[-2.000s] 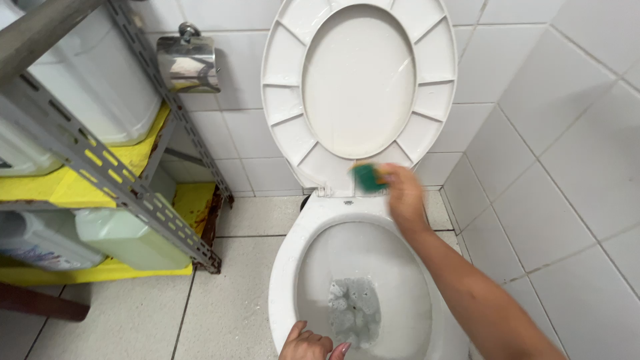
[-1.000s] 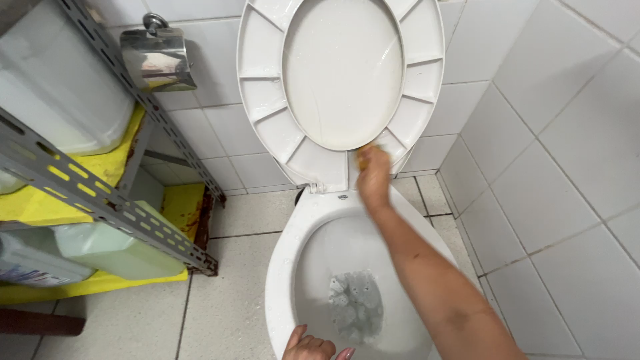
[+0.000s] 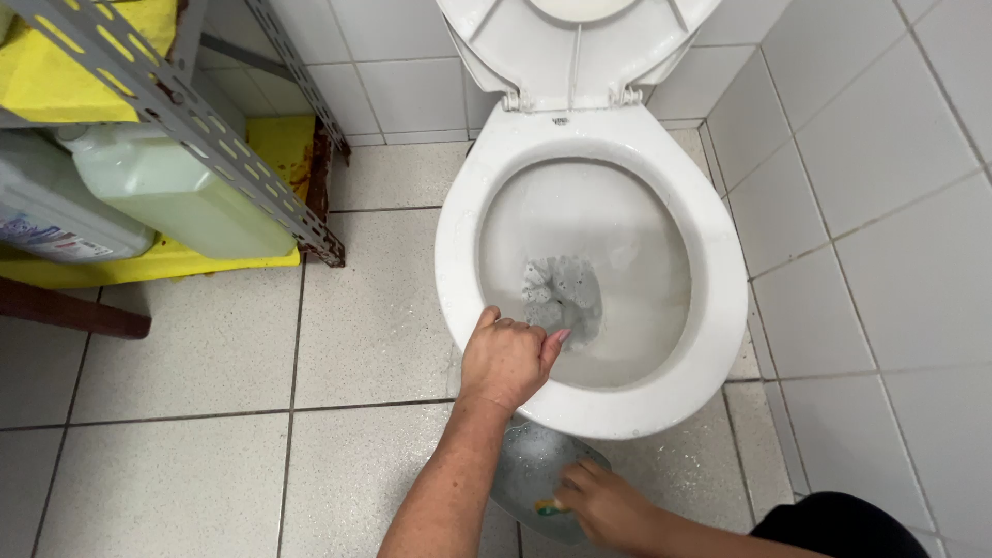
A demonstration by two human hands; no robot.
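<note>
Below the front of the white toilet bowl [image 3: 612,415], my right hand [image 3: 601,500] grips a green and yellow scouring sponge [image 3: 549,508] at a basin of sudsy water [image 3: 535,465] on the floor. My left hand [image 3: 508,356] rests at the front left of the toilet rim, fingers curled inward and thumb pointing over the bowl; whether anything is under the fingers is hidden. Foamy grey water [image 3: 562,298] lies in the bowl. The raised toilet seat [image 3: 573,54] leans back behind its hinges.
A slotted metal shelf [image 3: 225,147] with yellow covering and rusty feet stands at left, holding plastic jugs [image 3: 186,194]. A dark red leg [image 3: 74,310] juts in below it. A tiled wall [image 3: 860,194] rises close on the right. Black fabric [image 3: 845,527] shows at the lower right.
My right hand has moved with the sponge from the base of the raised seat down to the basin. My left hand stays at the rim. The view has tilted down.
</note>
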